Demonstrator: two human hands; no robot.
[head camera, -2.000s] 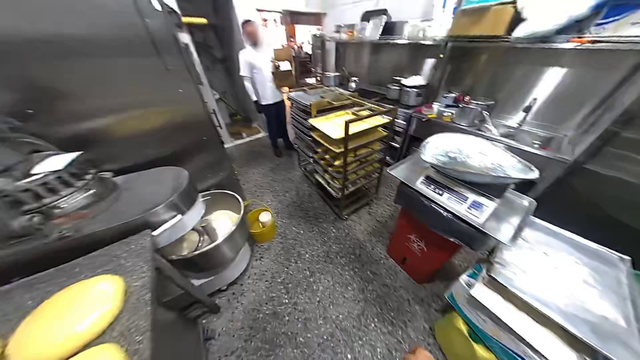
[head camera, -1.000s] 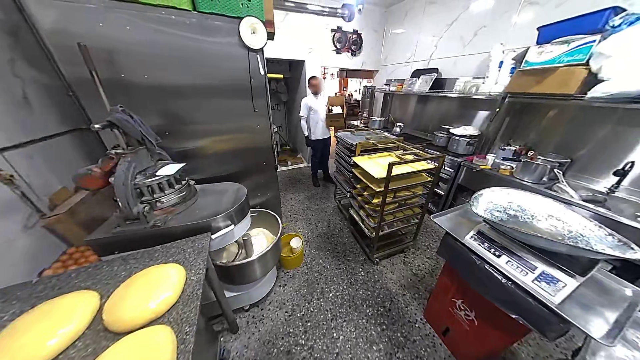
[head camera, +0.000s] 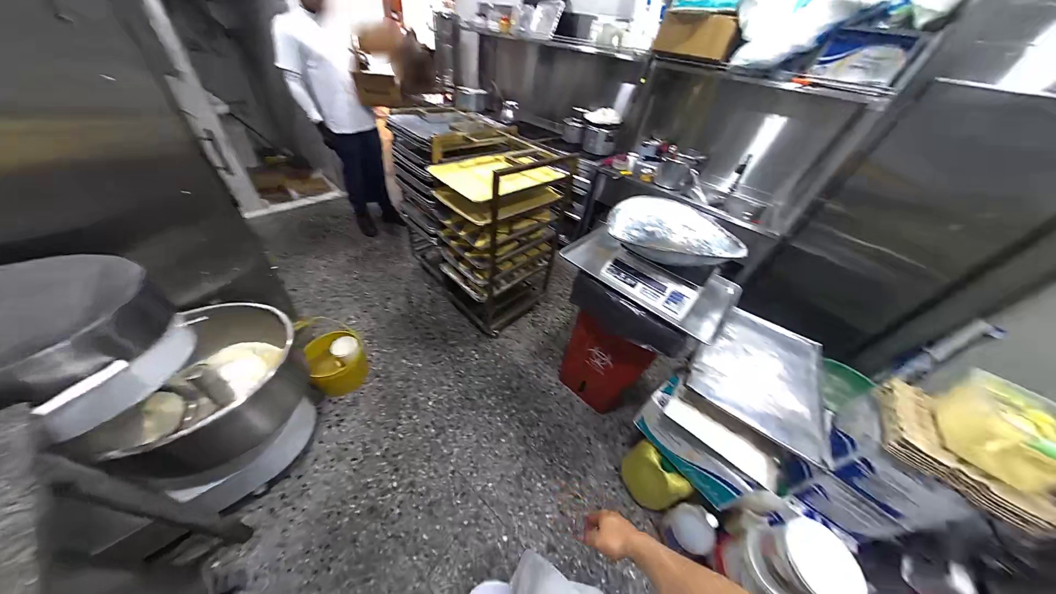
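My right hand (head camera: 609, 535) hangs over the speckled floor at the lower middle, its fingers curled; whether it holds anything is unclear. Nearest to it are a yellow plastic container (head camera: 654, 476) and a white-lidded tub (head camera: 691, 528). My left hand is out of view. A pale cloth or sleeve (head camera: 544, 575) shows at the bottom edge. To the left, a steel mixer bowl (head camera: 247, 388) holds pale dough, with a yellow bucket (head camera: 337, 375) beside it. A digital scale (head camera: 648, 285) bearing a metal scoop pan (head camera: 672, 227) stands to the right.
A wheeled tray rack (head camera: 493, 247) stands ahead, and a person (head camera: 330, 99) stands behind it at the left. A red bin (head camera: 602, 363) is below the scale. Metal trays (head camera: 763, 371), bags and egg cartons (head camera: 949, 462) line the right side. Shelves with pots run along the back wall.
The view has swung right and down since one second ago. My right forearm and hand have come into view at the bottom. The yellow dough pieces on the left counter have left the view.
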